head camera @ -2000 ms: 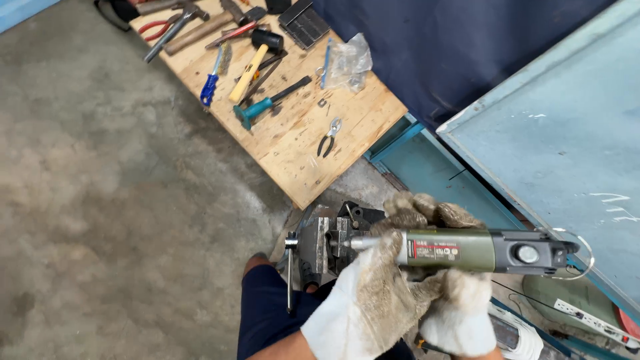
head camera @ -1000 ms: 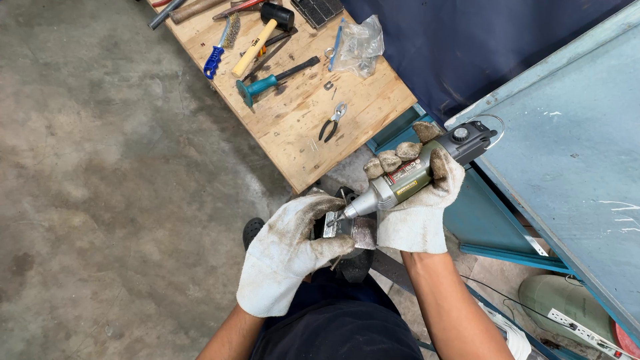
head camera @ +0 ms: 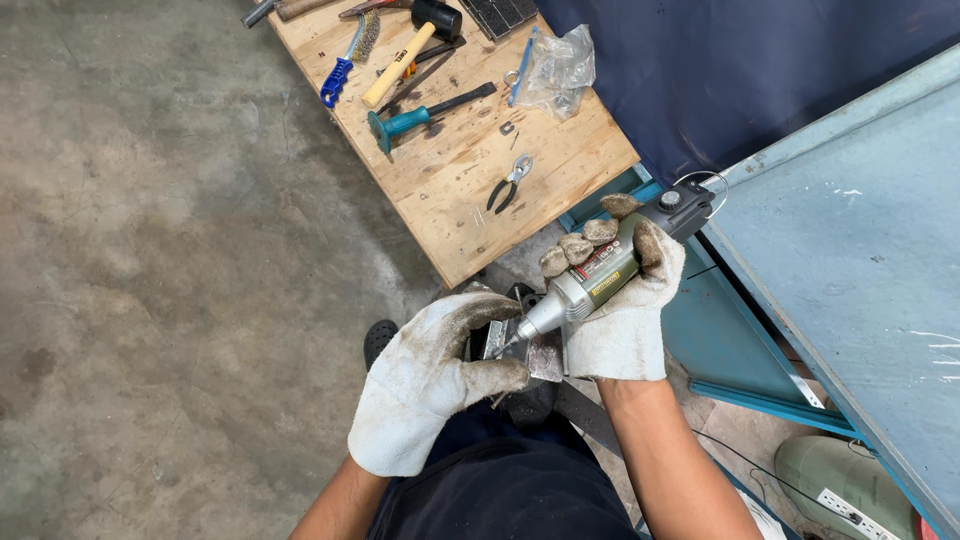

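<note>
My right hand (head camera: 619, 285), in a dirty white leather work glove, grips an electric die grinder (head camera: 600, 277) with a green body and silver nose. The tool slants down to the left, and its tip meets or sits just over a metal piece (head camera: 495, 339) at the bench vise (head camera: 544, 352). My left hand (head camera: 439, 367), gloved alike, curves around the left side of that piece, thumb and fingers on either side of it. Whether it grips the piece or only rests there, I cannot tell. The gloves hide much of the vise.
On the wooden workbench (head camera: 442, 217) lie slip-joint pliers (head camera: 510, 183), a chisel with a teal hand guard (head camera: 427, 116), a rubber mallet (head camera: 397, 66), a wire brush (head camera: 349, 64) and a plastic bag (head camera: 559, 71). A blue metal panel (head camera: 847, 225) stands right; a power strip (head camera: 855, 514) sits lower right.
Both hands were on the grinder, which lay nearly level. My left hand has left it and moved to the vise; the grinder now tilts down to the left in my right hand.
</note>
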